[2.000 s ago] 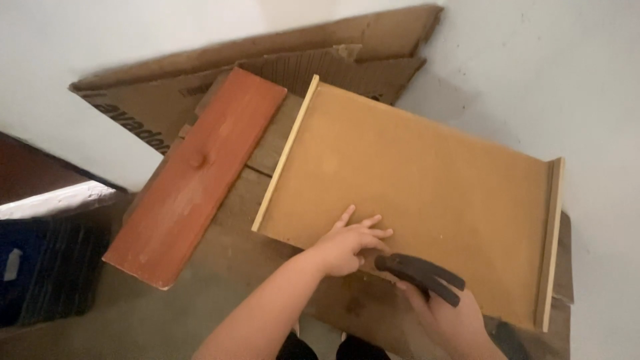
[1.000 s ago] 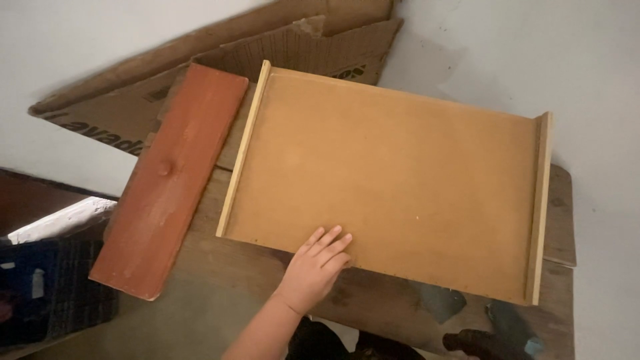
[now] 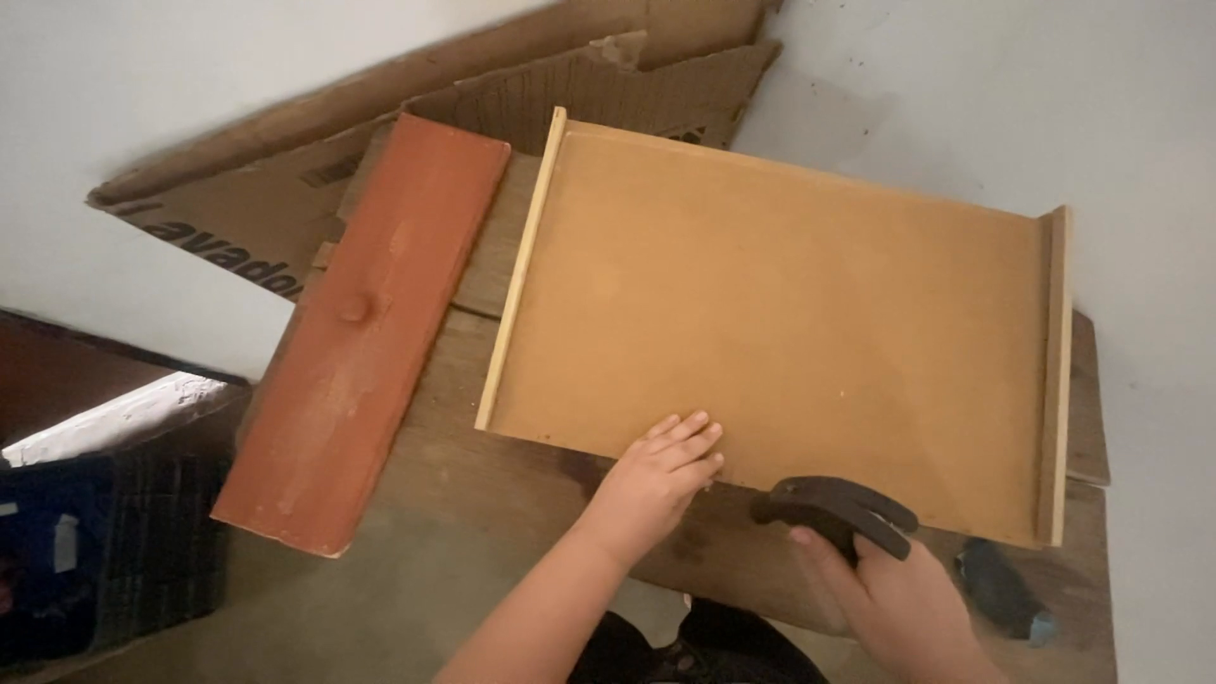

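Observation:
A wooden panel with raised side strips, like the underside of a drawer (image 3: 779, 323), lies on a wooden bench (image 3: 456, 475). On the panel's near edge rests my left hand (image 3: 660, 484), its fingers spread a little over the surface; whether anything is pinched under the fingertips cannot be told. To its right, my right hand (image 3: 893, 589) grips a black claw hammer (image 3: 836, 508), with the head by the near edge. Left of the panel lies a reddish-painted drawer front with a round knob (image 3: 356, 361).
Flattened cardboard (image 3: 256, 199) leans behind the bench against the white wall (image 3: 950, 95). A dark blue plastic crate (image 3: 104, 560) stands at lower left. A dark object with a light blue end (image 3: 1002, 584) lies on the bench at lower right.
One second ago my right hand was low at the right, away from the panel; now it is beside the near edge with the hammer. My left hand stays on that edge.

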